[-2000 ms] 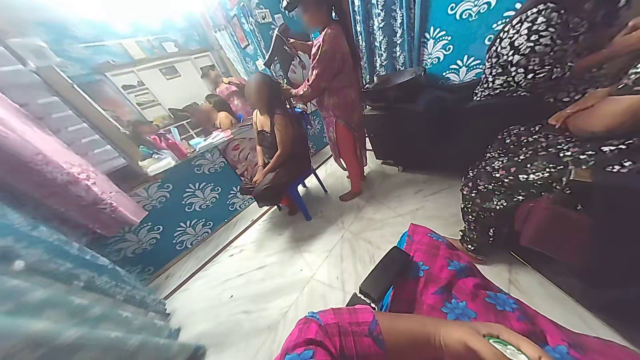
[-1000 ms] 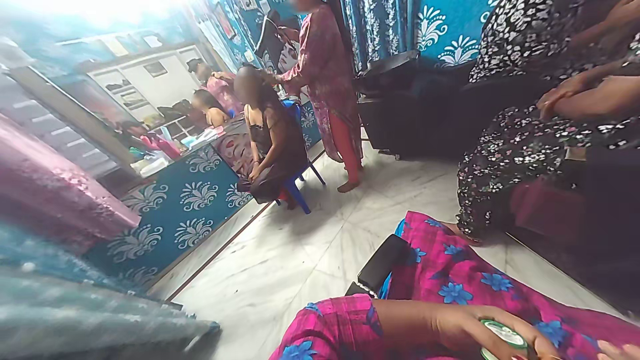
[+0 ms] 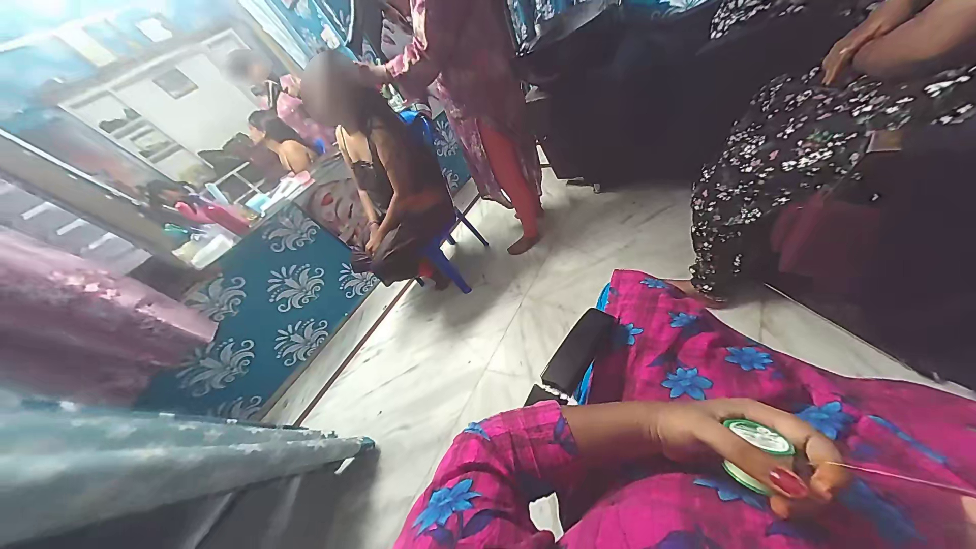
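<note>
My left hand (image 3: 751, 450) rests over my lap, its fingers closed around a small spool of thread (image 3: 756, 436) with a green rim and a white, printed end. A pale thread (image 3: 907, 476) runs from its fingertips toward the right edge of the view. Beneath the hand spreads pink cloth with blue flowers (image 3: 686, 383), which I wear; the sleeve matches it. My right hand is out of view.
A black case (image 3: 581, 349) lies beside my lap. Ahead, a person sits on a blue chair (image 3: 450, 267) with another person standing behind. A seated person in black floral clothing (image 3: 762, 168) is at right; a curtain (image 3: 175, 450) hangs at lower left.
Fingertips seen at the right edge one second ago are now out of view. A thread now shows stretching right from the spool in my left hand.
</note>
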